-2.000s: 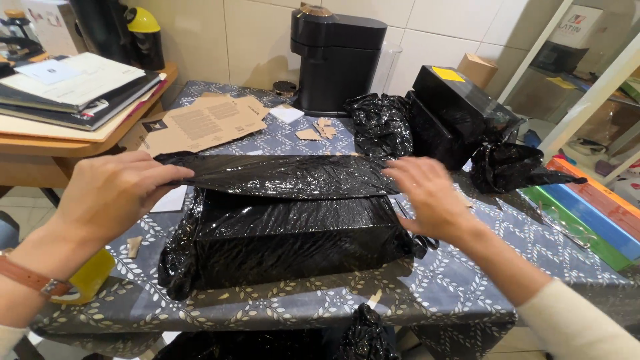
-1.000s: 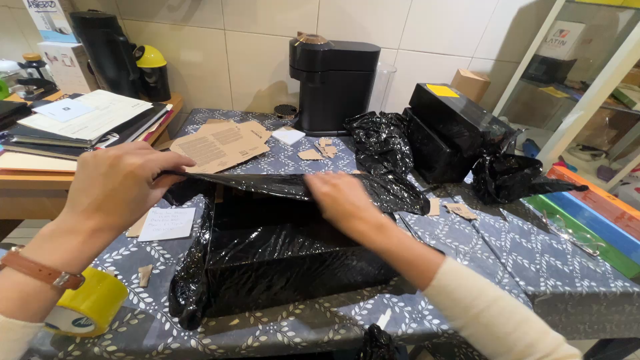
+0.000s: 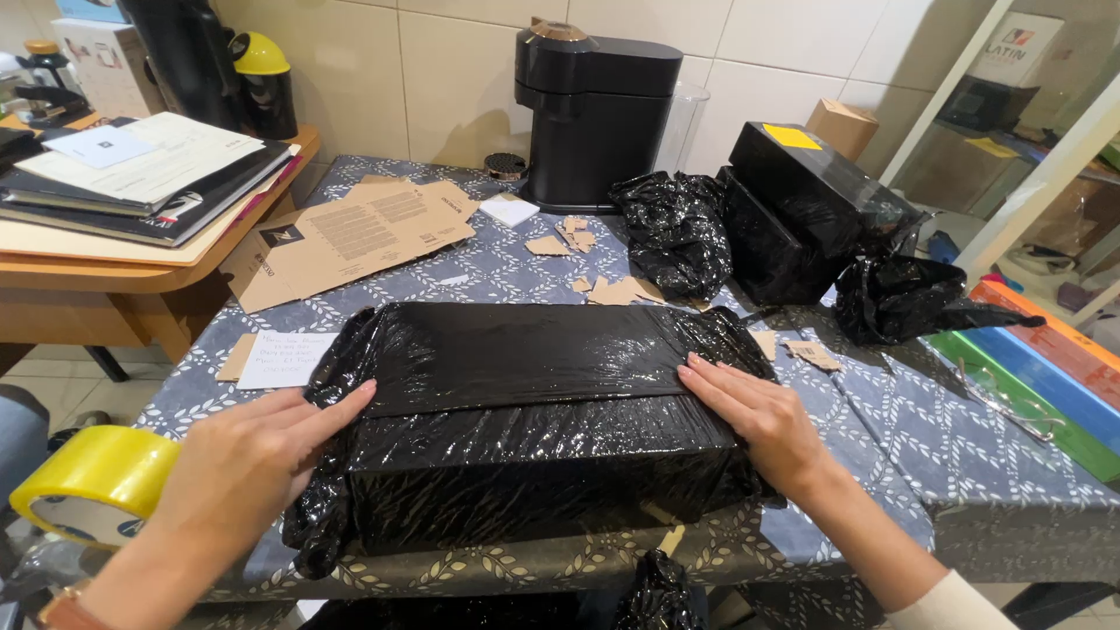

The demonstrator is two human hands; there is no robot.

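A box wrapped in black plastic film (image 3: 534, 437) lies near the front edge of the table. Its top flap of film is laid flat over the top, with loose film bunched at both ends. My left hand (image 3: 249, 464) touches the bunched film at the left end, fingers extended. On the right, my right hand (image 3: 757, 420) rests its fingertips on the top near the right end. A roll of yellow tape (image 3: 96, 481) is beside my left wrist. A handwritten note (image 3: 280, 360) lies just left of the box, partly under the film.
Flattened cardboard (image 3: 359, 232) and torn scraps (image 3: 621, 290) lie behind the box. A black coffee machine (image 3: 595, 114) stands at the wall. More black-wrapped boxes (image 3: 787, 210) and crumpled film (image 3: 678, 232) are at the back right; eyeglasses (image 3: 1011, 402) lie on the right.
The film flap, lifted by both hands a second ago, now lies flat on the box top. My hands have come down, and the right one has moved back to the right end.
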